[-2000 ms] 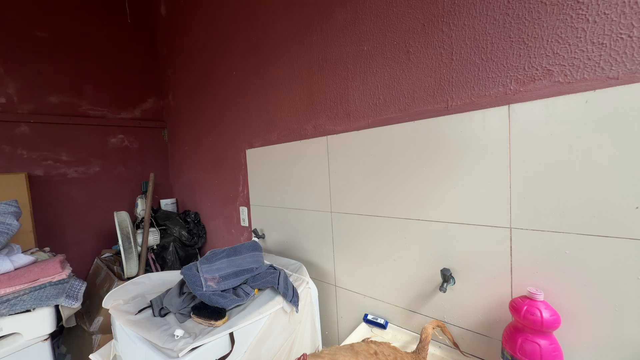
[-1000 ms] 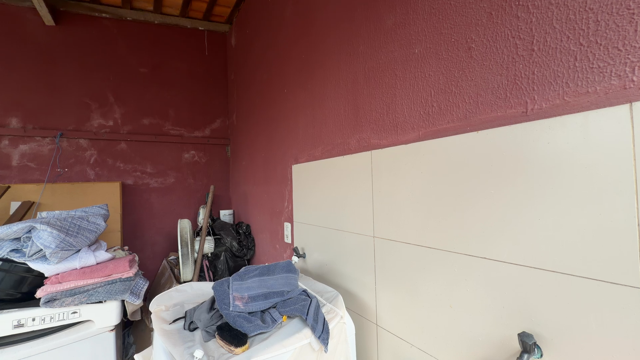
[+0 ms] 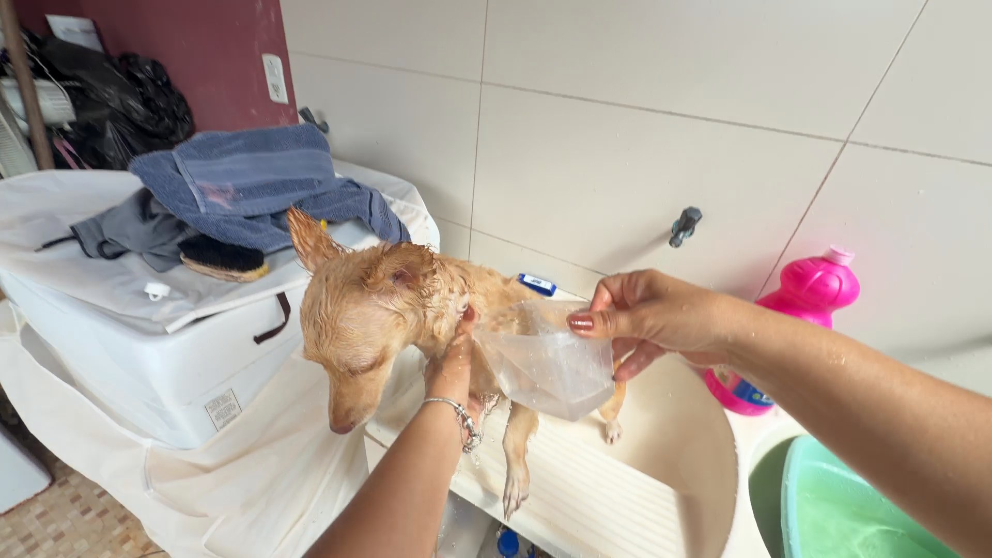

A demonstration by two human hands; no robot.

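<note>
A wet tan dog stands in a cream laundry sink with a ribbed washboard, its head lowered to the left. My left hand, with a bracelet at the wrist, holds the dog at the neck and chest; part of the fingers is hidden. My right hand grips the rim of a clear plastic container, tilted against the dog's side. Drops of water show around the dog's chest and my left wrist.
Left of the sink, a covered white appliance bears a blue towel and a brush. At right are a pink bottle and a green basin of water. A tap juts from the tiled wall.
The view has swung down to the sink. Both my hands are now in view, one on the dog and one on the clear container; neither showed in the earlier frames.
</note>
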